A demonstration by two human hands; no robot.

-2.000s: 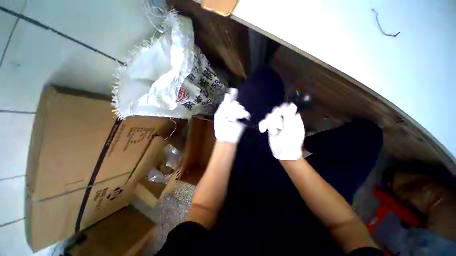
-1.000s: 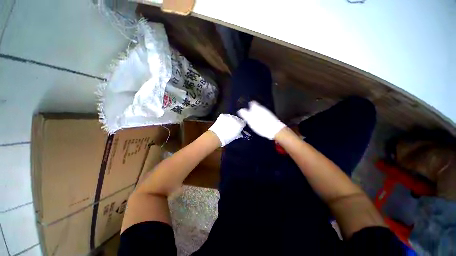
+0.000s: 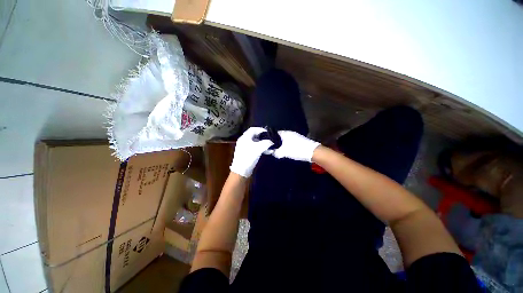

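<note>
A small black coiled cable bundle [image 3: 271, 136] is held between my two white-gloved hands, above my dark-clothed lap. My left hand [image 3: 249, 152] grips it from the left side. My right hand [image 3: 292, 146] meets it from the right with the fingers closed on it. The gloves touch each other around the bundle. The fingertips and much of the bundle are hidden, and the dark trousers behind make its ends hard to see. No separate tie can be made out.
The white bench top [image 3: 367, 34] runs across the upper right, with a flat tan object [image 3: 190, 11] on its edge. A woven sack [image 3: 166, 114] and cartons [image 3: 86, 200] stand at the left. A red stool [image 3: 459, 200] and a person's arm are at the right.
My hands have come together around the black bundle, which now shows clearly between the gloves. The view has shifted, and the dark wire seen earlier on the bench top is out of view.
</note>
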